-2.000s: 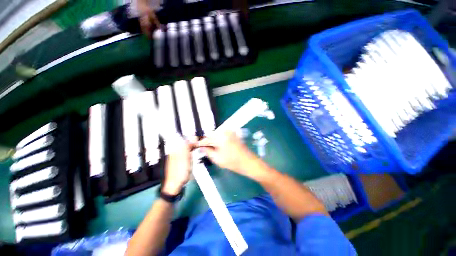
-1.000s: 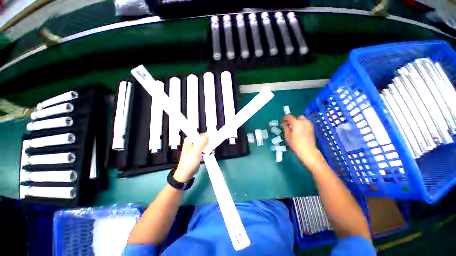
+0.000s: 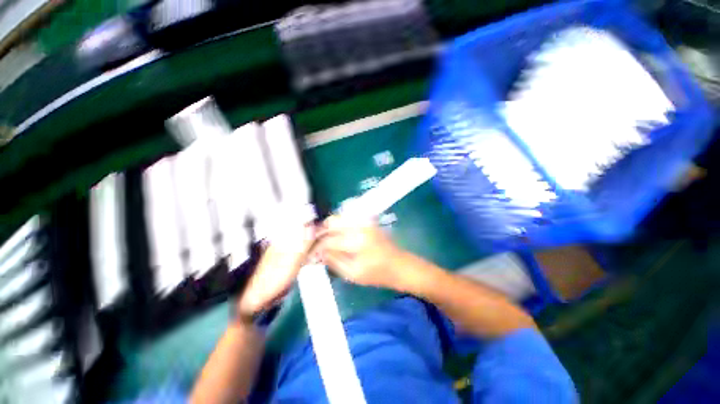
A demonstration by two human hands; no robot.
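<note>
The view is blurred. My left hand (image 3: 276, 267) is closed around long white strips where they meet, in front of the black slotted tray (image 3: 197, 304). One white strip (image 3: 328, 339) runs down over my lap. Another white piece (image 3: 395, 188) points up and right. A white end (image 3: 197, 122) sticks out beyond the tray's far edge. My right hand (image 3: 359, 248) is against my left, its fingers closed at the strips' meeting point. Whether a small piece is between the fingertips is hidden. Small clear-white pieces (image 3: 382, 158) lie on the green bench beyond my right hand.
A blue basket (image 3: 553, 213) full of white tubes stands at the right, with brown cardboard (image 3: 570, 272) below it. Another tray's white tubes (image 3: 28, 304) show at the left edge. A further tray of tubes (image 3: 359, 43) is on the dark green line beyond.
My right hand has moved from the small clear-white pieces back to my left hand and closed at the strips. The view has tilted and blurred, and the basket appears further left.
</note>
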